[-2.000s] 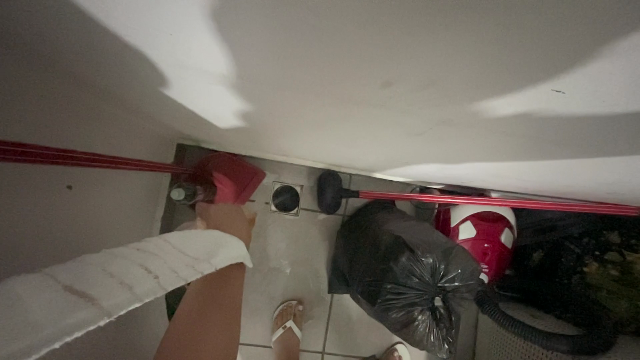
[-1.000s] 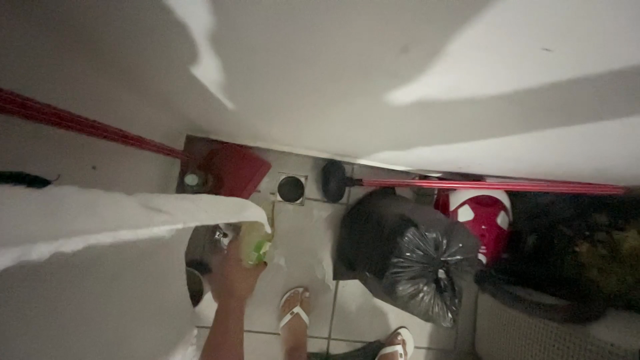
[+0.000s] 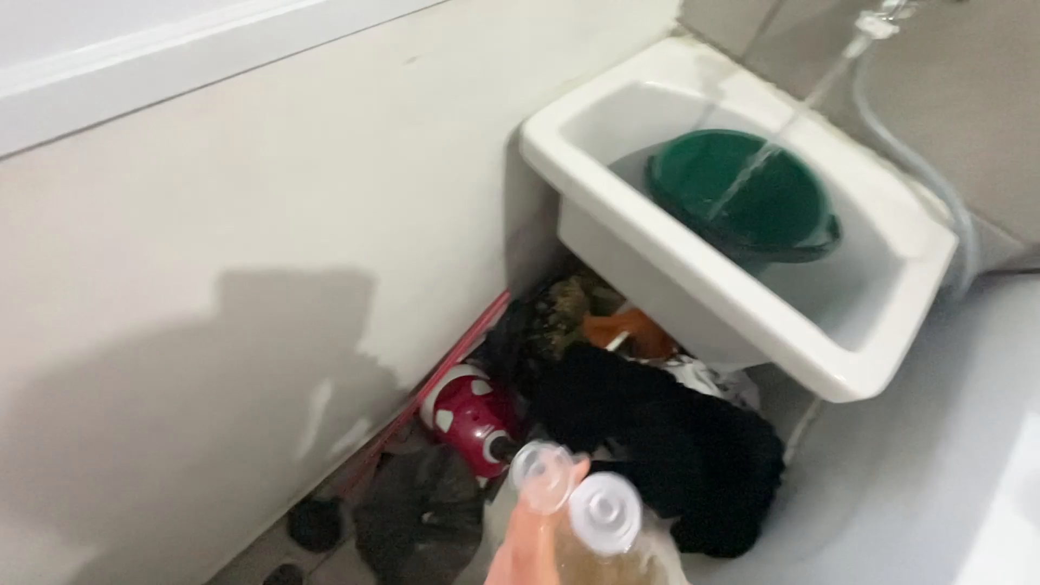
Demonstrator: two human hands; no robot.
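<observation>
At the bottom centre, my left hand [image 3: 532, 540] grips a bottle [image 3: 621, 569] with yellowish liquid. A thumb or finger lies against its raised clear cap [image 3: 543, 475], beside the round white bottle top [image 3: 605, 513]. My right hand is out of view. Beyond the bottle, a white sink [image 3: 691, 268] holds a green bucket [image 3: 731, 183], into which water runs from a tap [image 3: 877, 24].
Under the sink lie a black cloth-like item [image 3: 650, 439] and an orange item [image 3: 630, 331]. A red and white vacuum cleaner [image 3: 471, 414], a black bag [image 3: 418, 512] and a red pole [image 3: 463, 345] stand or lie along the wall. A grey hose [image 3: 910, 146] hangs right.
My left hand was low by the red dustpan, then gripped the bottle; now it holds the bottle, cap raised, before the sink. The view has swung right to the sink.
</observation>
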